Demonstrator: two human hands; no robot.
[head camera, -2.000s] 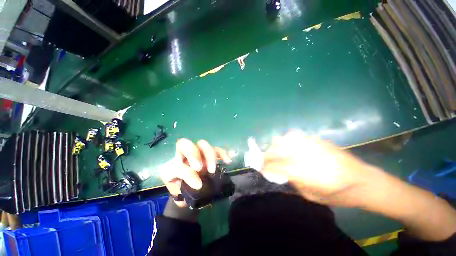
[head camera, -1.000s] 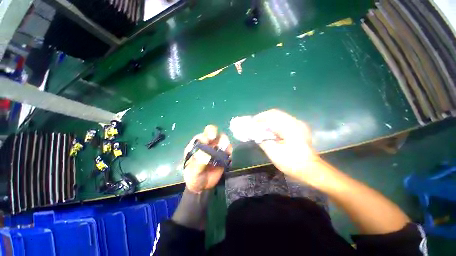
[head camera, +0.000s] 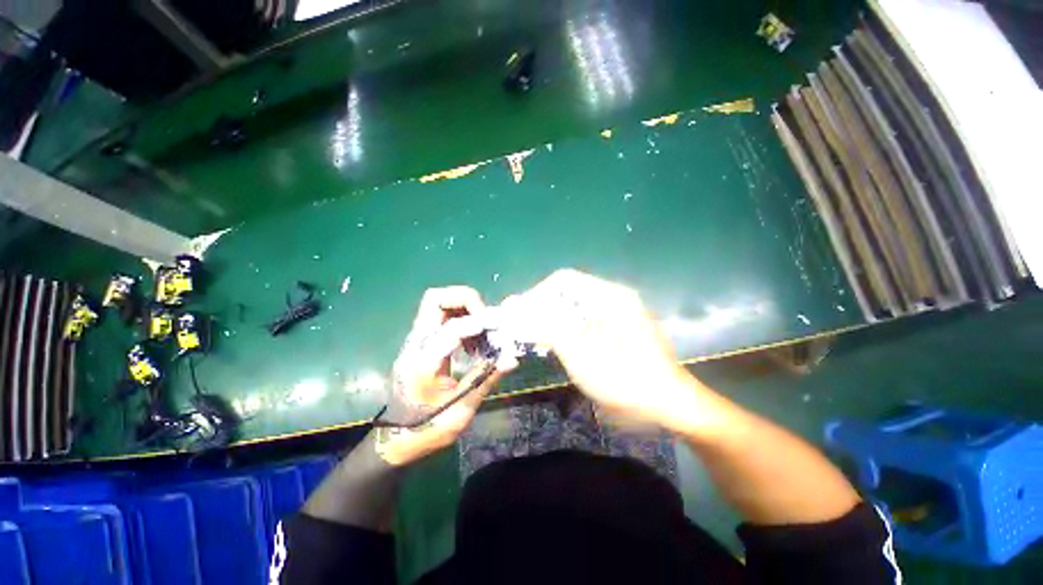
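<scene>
My left hand (head camera: 432, 377) holds a small dark unit (head camera: 494, 346) in its fingers, just above the bench's front edge. A thin black cord (head camera: 440, 411) runs from the unit across my left palm to the wrist. My right hand (head camera: 595, 337) meets the left at the unit, with its fingertips on the unit's right side. The right hand is overexposed, so its finger positions are hard to tell. Much of the unit is hidden by the fingers. The green bench (head camera: 641, 229) lies under and beyond both hands.
Several yellow-and-black boards (head camera: 174, 283) with tangled cords lie at left, by a dark-edged stack (head camera: 40, 366). A loose cord bundle (head camera: 295, 315) lies nearer. Leaning boards (head camera: 881, 183) stand at right. Blue bins (head camera: 160, 531) are lower left, a blue stool (head camera: 972, 480) lower right.
My hands have come together at the unit; a second ago they were apart. The view has shifted right, showing more of the stool and a yellow-marked unit at the top right.
</scene>
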